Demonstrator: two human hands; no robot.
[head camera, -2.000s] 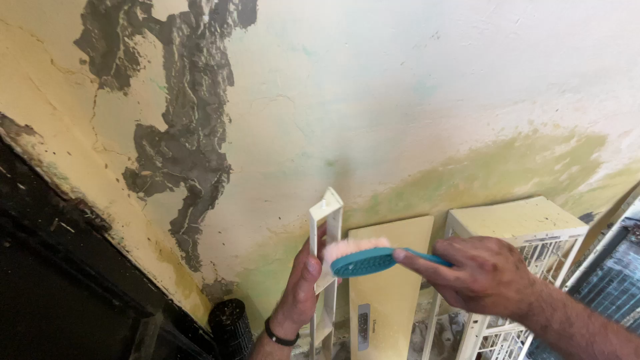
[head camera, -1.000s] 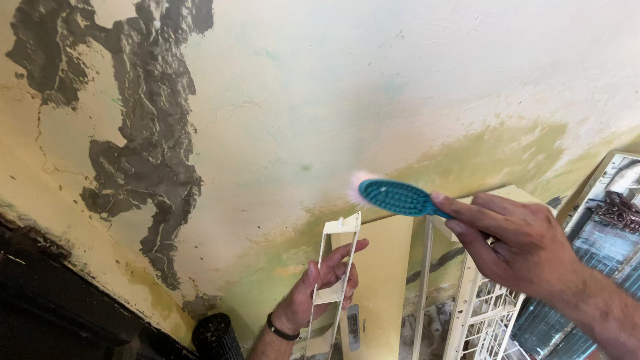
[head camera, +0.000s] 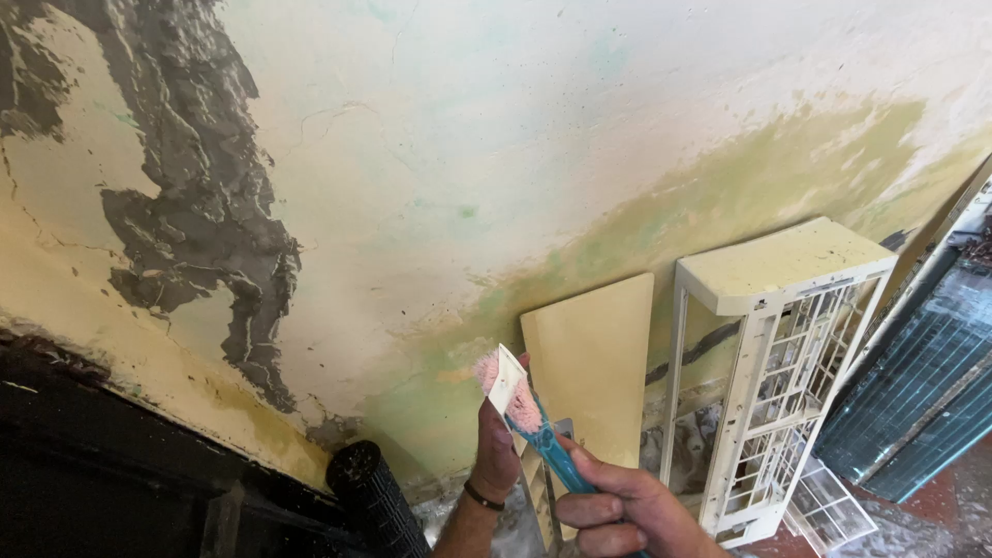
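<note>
My left hand (head camera: 498, 449), with a dark band at the wrist, grips a narrow cream plastic frame (head camera: 508, 380) below its top end. My right hand (head camera: 620, 504) is closed around the teal handle of a scrubbing brush (head camera: 562, 457). The brush's pink bristles (head camera: 523, 407) lie against the upper end of the frame, showing on both sides of its end piece. Most of the frame's lower length is hidden behind my hands and the brush.
Against the stained wall (head camera: 465, 194) lean a cream panel (head camera: 593, 349) and a cream grilled plastic housing (head camera: 783, 283). A finned coil (head camera: 914, 387) stands at right. A black mesh cylinder (head camera: 372, 488) is at lower left, near a dark surface (head camera: 116, 480).
My right hand has brought the brush down from above the frame onto its top end. The frame, still in my left hand, is turned differently.
</note>
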